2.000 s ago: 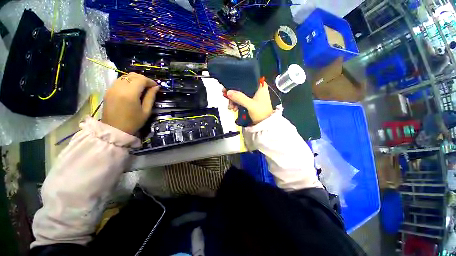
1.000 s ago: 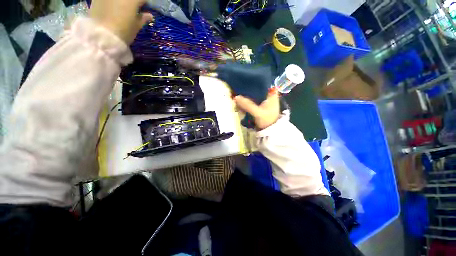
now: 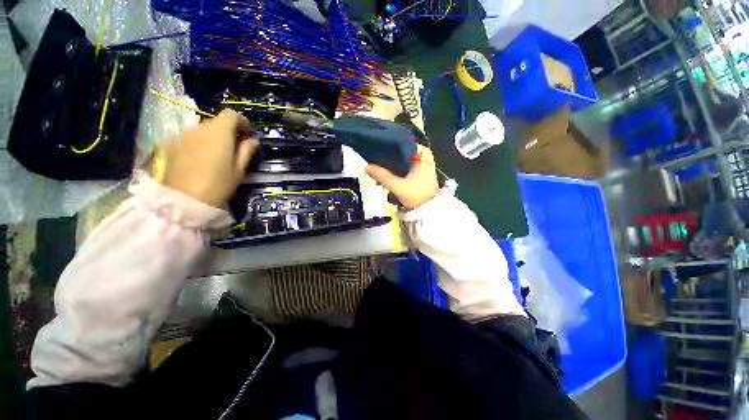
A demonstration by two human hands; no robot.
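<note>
My right hand [image 3: 408, 182] is shut on the dark blue-grey soldering gun [image 3: 374, 141]. The gun's metal nose points left over the black socket panel [image 3: 296, 157], which lies on the white board. My left hand [image 3: 205, 156] is at the panel's left end, with fingertips pinched near its contacts; whether it holds a wire is hidden. A yellow wire [image 3: 176, 102] sticks out beyond that hand. A nearer socket panel [image 3: 304, 215] with a yellow wire along it lies closer to me.
Blue and brown wires [image 3: 271, 41] lie beyond the panels. Another black panel [image 3: 123, 123] rests on bubble wrap at left. A coiled stand [image 3: 408, 92], tape roll [image 3: 474, 70] and solder spool [image 3: 480, 135] stand right. A large blue bin [image 3: 575, 279] is further right.
My left hand has come back from the wire pile to the panel's left end. The gun's nose has moved nearer, over the panel. The view has shifted, showing the left panel again.
</note>
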